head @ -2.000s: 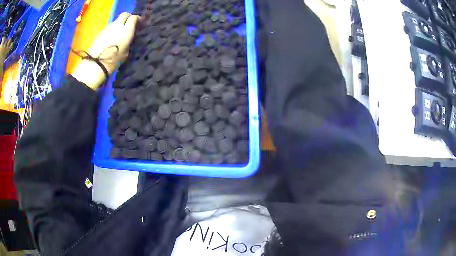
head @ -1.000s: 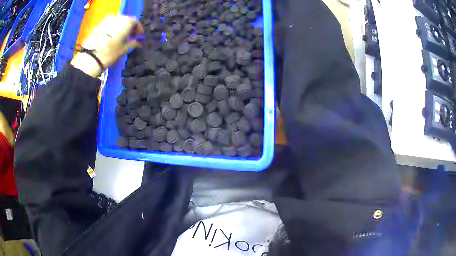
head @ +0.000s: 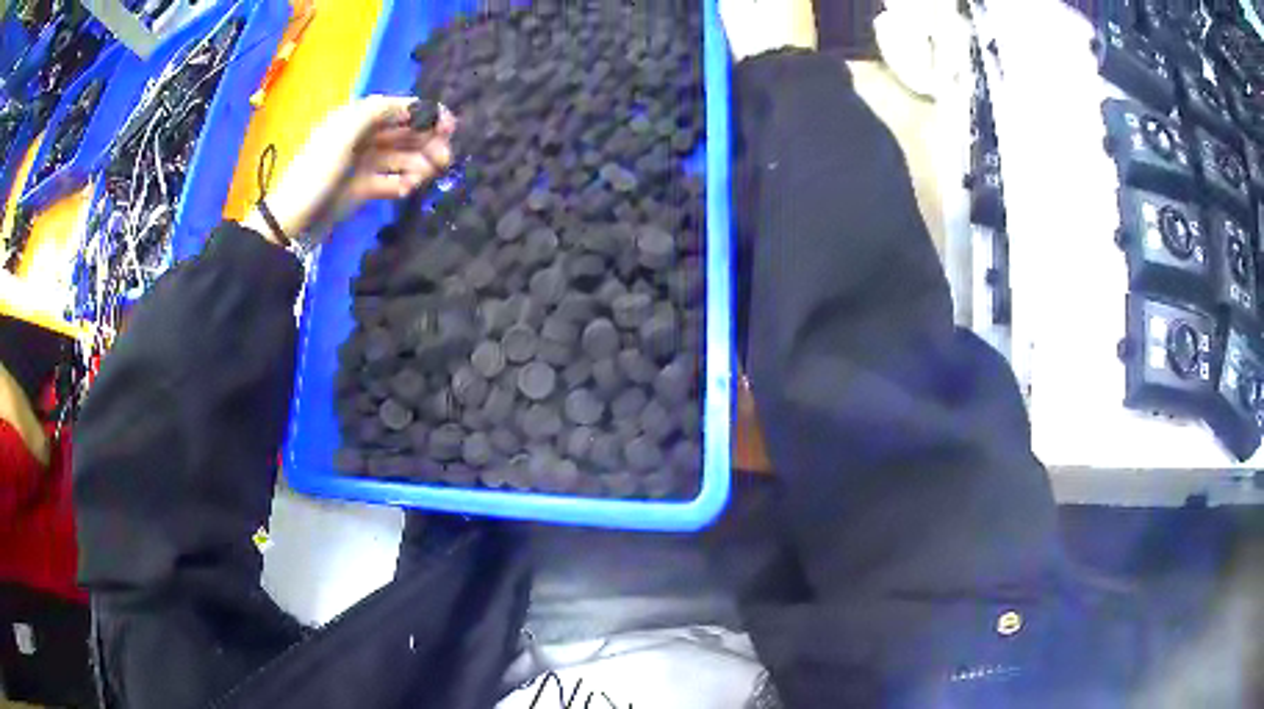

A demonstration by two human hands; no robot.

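Observation:
A blue tray full of loose small black round knobs lies in front of me. My left hand is over the tray's upper left side, with one black knob pinched between thumb and fingertips. My right sleeve runs up along the tray's right side. Only a bit of skin of my right hand or wrist shows at the top edge; its fingers are cut off and what they do is hidden.
Rows of black plastic housings stand on a white sheet at right, beside narrow black strips. Blue bins with tangled wires and a red-handled tool are at upper left. A person's red sleeve shows at far left.
The view has shifted, so the tray sits lower. My left hand has turned and now shows a knob clearly in its fingertips. Skin beyond my right cuff has come into view at the top.

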